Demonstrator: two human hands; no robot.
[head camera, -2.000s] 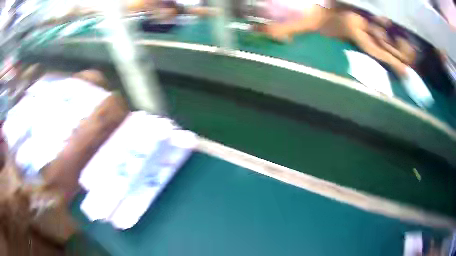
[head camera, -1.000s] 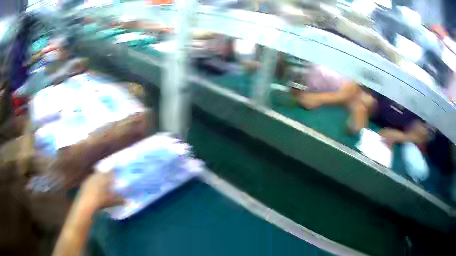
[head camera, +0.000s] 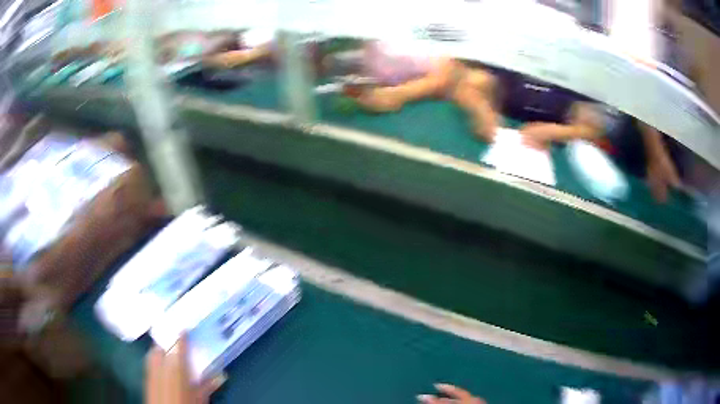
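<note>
Two slanted stacks of flat white and light-blue carton blanks lie side by side on the green bench, at the lower left. The farther-left stack (head camera: 162, 272) touches or nearly touches the nearer stack (head camera: 245, 312), which shows a dark product picture. My left hand (head camera: 180, 377) is at the near end of the nearer stack, fingers against it; blur hides whether it grips any blanks. My right hand (head camera: 451, 396) is cut off by the bottom edge, its visible fingers apart, with white caps on the fingertips and nothing seen in it.
A brown box (head camera: 95, 225) full of blue-white cartons stands at far left, beside a white post (head camera: 158, 150). A pale rail (head camera: 395, 304) edges the dark green belt (head camera: 426, 252). People's arms and white sheets (head camera: 521, 156) are opposite. Small white and blue items (head camera: 580, 395) show at bottom right.
The stacked blanks now show as two stacks side by side. My left hand has moved to the nearer stack's near end. My right hand has come into view. The camera view has shifted.
</note>
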